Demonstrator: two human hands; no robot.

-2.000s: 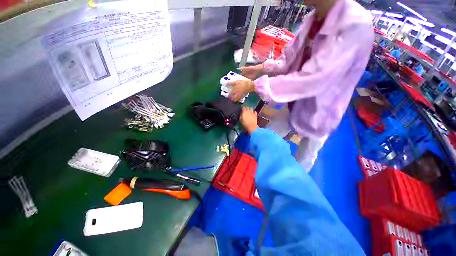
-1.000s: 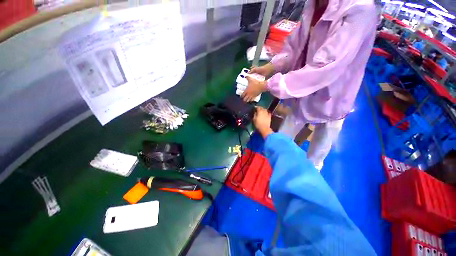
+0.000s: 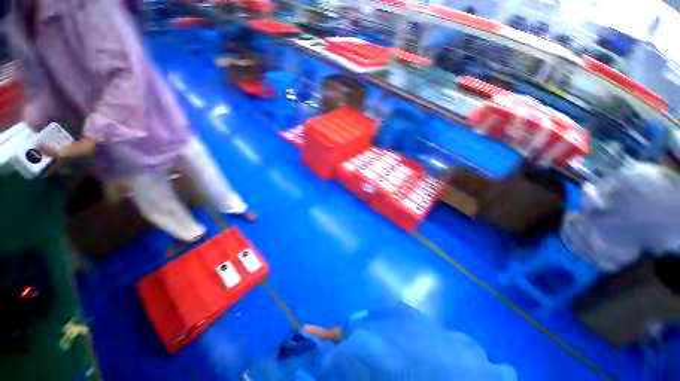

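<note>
My right hand (image 3: pixel 322 333) is small and blurred at the bottom centre, at the end of a blue sleeve. Its fingers point left; whether they hold anything cannot be told. A dark blue shape (image 3: pixel 297 344) lies just below the fingertips, too blurred to name. My left hand is out of the picture. A red parts tray (image 3: pixel 179 286) stands low at the lower left, with two white units (image 3: pixel 229 274) showing at its right part.
The green bench (image 3: pixel 33 342) is at the left edge, with a dark unit showing a red light (image 3: pixel 27 292). A person in pink (image 3: pixel 130 111) stands behind, holding white units (image 3: pixel 36 152). More red trays (image 3: pixel 391 186) stand across the blue floor. Another person (image 3: pixel 634 212) sits at right.
The view has swung right, taking most of the bench out of sight. My right hand has left the black unit and now shows low over the floor area.
</note>
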